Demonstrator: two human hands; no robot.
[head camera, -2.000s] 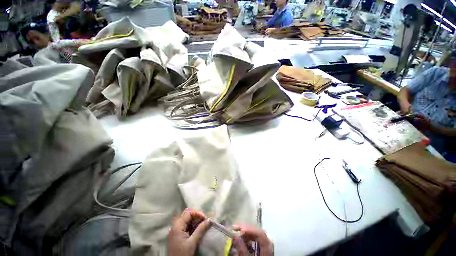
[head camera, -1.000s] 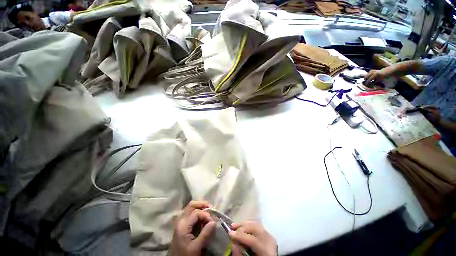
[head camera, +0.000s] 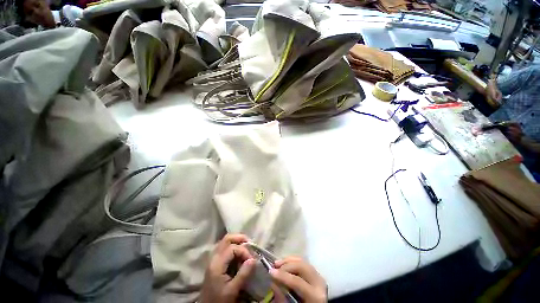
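Observation:
A beige tote bag (head camera: 248, 160) lies flat in front of me, with a small yellow-gold patch on its face. My left hand (head camera: 230, 269) is at the lower edge of the bag and pinches a narrow beige edge or strap. My right hand (head camera: 301, 279) holds a slim pen-like tool (head camera: 266, 263), its fine metal tip pointing up-left at the pinched edge, between the two hands. A bit of yellow zipper shows below the hands. The tool's rear end is hidden by my right hand and the frame's lower edge.
Beige bag heaps stand at the left (head camera: 53, 142) and the back (head camera: 296, 65). On the right are a tape roll (head camera: 385, 90), a power adapter (head camera: 412, 125), a dark corded pen tool (head camera: 428, 188), a stained board (head camera: 473, 135) and brown pieces (head camera: 500, 195). A person sits at the far right.
The tool tip has come to the edge my left hand pinches, and both hands stay close together. The view has tilted down. The neighbour's arm has moved about over the board.

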